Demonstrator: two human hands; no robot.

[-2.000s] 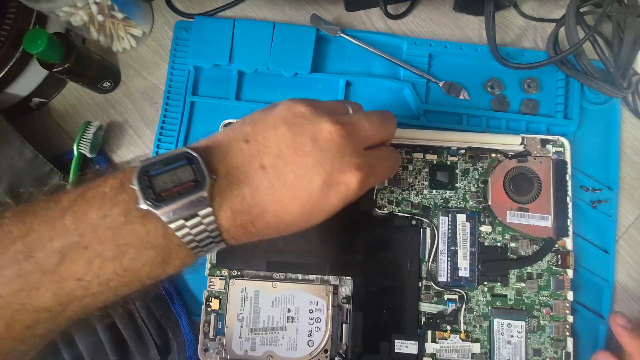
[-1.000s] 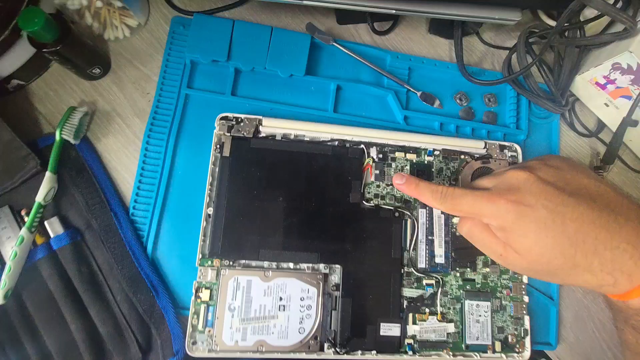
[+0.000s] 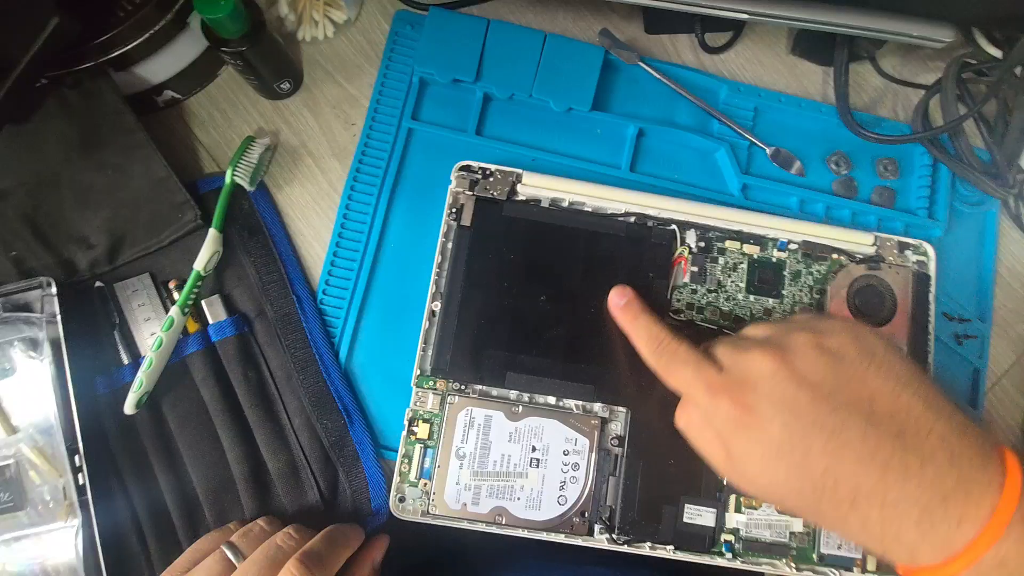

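An opened laptop chassis (image 3: 696, 204) lies on a blue silicone work mat (image 3: 360, 264). My right hand (image 3: 768, 400), with an orange band at the wrist, reaches over it from the right, index finger extended to the black battery area (image 3: 552, 296). It holds nothing; whether the fingertip touches is unclear. The other fingers are curled. My left hand (image 3: 280, 552), wearing a ring, rests at the bottom edge by the black tool roll, fingers bent, with nothing visible in it. Near it sits a hard drive (image 3: 520, 464) in the chassis. The circuit board (image 3: 760, 280) and fan (image 3: 872, 300) are at upper right.
A green-and-white toothbrush (image 3: 184, 296) lies across the tool roll (image 3: 272, 432), beside a steel ruler (image 3: 140, 308). A metal spudger (image 3: 704, 104) and rubber feet (image 3: 840, 164) lie on the mat. Small screws (image 3: 960, 328), cables (image 3: 952, 120), a green-capped bottle (image 3: 248, 48) and a clear case (image 3: 40, 432) surround the laptop.
My right hand has moved left and down from the circuit board to the black area. My left hand, which reached over the laptop two seconds ago, is now at the bottom edge.
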